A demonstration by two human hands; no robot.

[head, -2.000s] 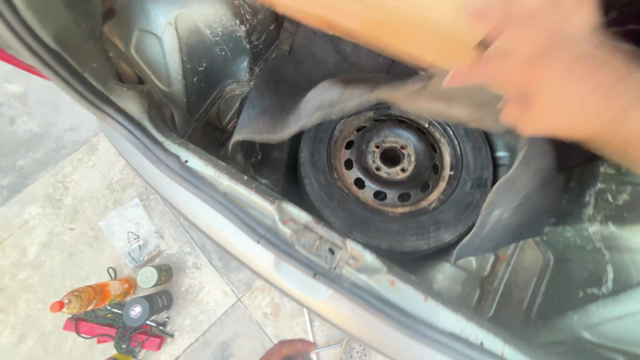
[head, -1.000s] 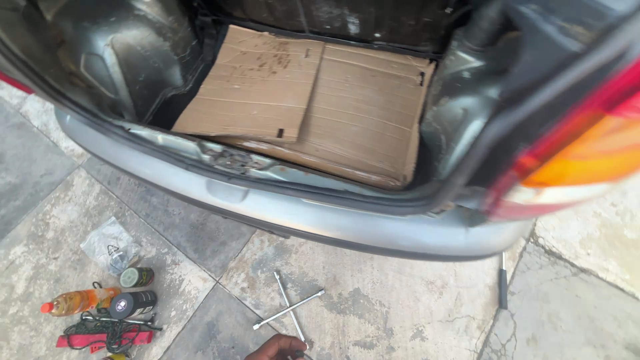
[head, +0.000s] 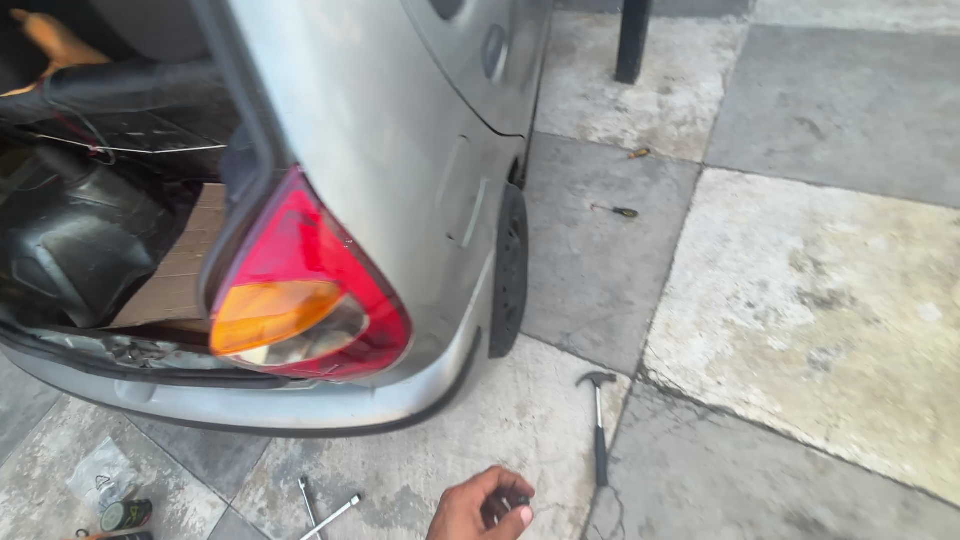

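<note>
My left hand (head: 484,504) is at the bottom centre, fingers curled, with a small dark thing (head: 523,500) between thumb and fingertips; what it is cannot be told. My right hand is out of view. Left of my hand, a chrome four-way lug wrench (head: 331,516) lies on the floor, cut off by the frame's edge. A claw hammer (head: 599,427) with a black grip lies to the right. Above stands a silver car's rear corner, with its red and orange tail light (head: 319,292). Cardboard (head: 169,281) lies in its open boot.
Two screwdrivers, one nearer (head: 624,212) and one farther (head: 639,153), lie beside the rear wheel (head: 511,274). A dark post (head: 634,41) stands at the top. At lower left are a clear plastic bag (head: 103,472) and a small can (head: 126,514). The rear bumper (head: 300,409) juts out.
The spare wheel showed in the boot two seconds ago, below a raised mat and a blurred hand; one second ago, flat cardboard covered that place. The view has swung far to the right.
</note>
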